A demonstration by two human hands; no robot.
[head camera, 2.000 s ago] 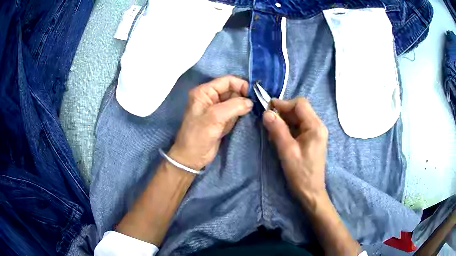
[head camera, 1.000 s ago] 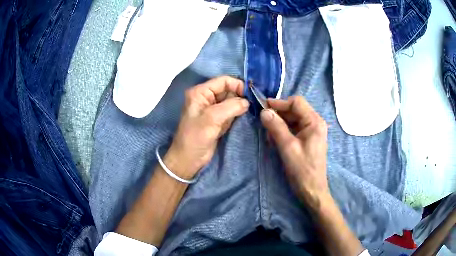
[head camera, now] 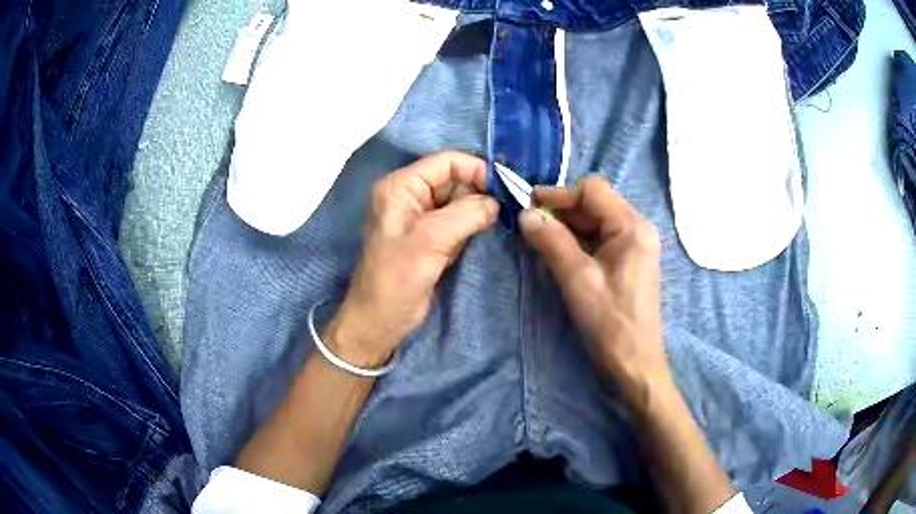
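Observation:
Inside-out jeans (head camera: 452, 341) lie spread in front of me, pale grey-blue, with the dark blue fly facing (head camera: 527, 100) at centre front and a white pocket bag (head camera: 301, 131) to its left and another (head camera: 733, 151) to its right. My left hand (head camera: 417, 241) pinches the left edge of the fly near its lower end; no thread can be made out. My right hand (head camera: 598, 271) holds small silver snips (head camera: 513, 185), their tips at the lower fly beside my left fingertips. The snips' handle is hidden in the hand.
Dark blue jeans (head camera: 70, 251) are piled along the left. The pale green table (head camera: 854, 251) shows at the right, with more denim (head camera: 904, 131) at its edge. A small white label (head camera: 247, 48) is at upper left. A red piece (head camera: 816, 480) and part of another person's arm are at lower right.
The jeans and my left hand have shifted slightly left. My right hand keeps the snips at the lower fly; their blades look narrower one second ago and more spread now. The bracelet has slid down the left wrist.

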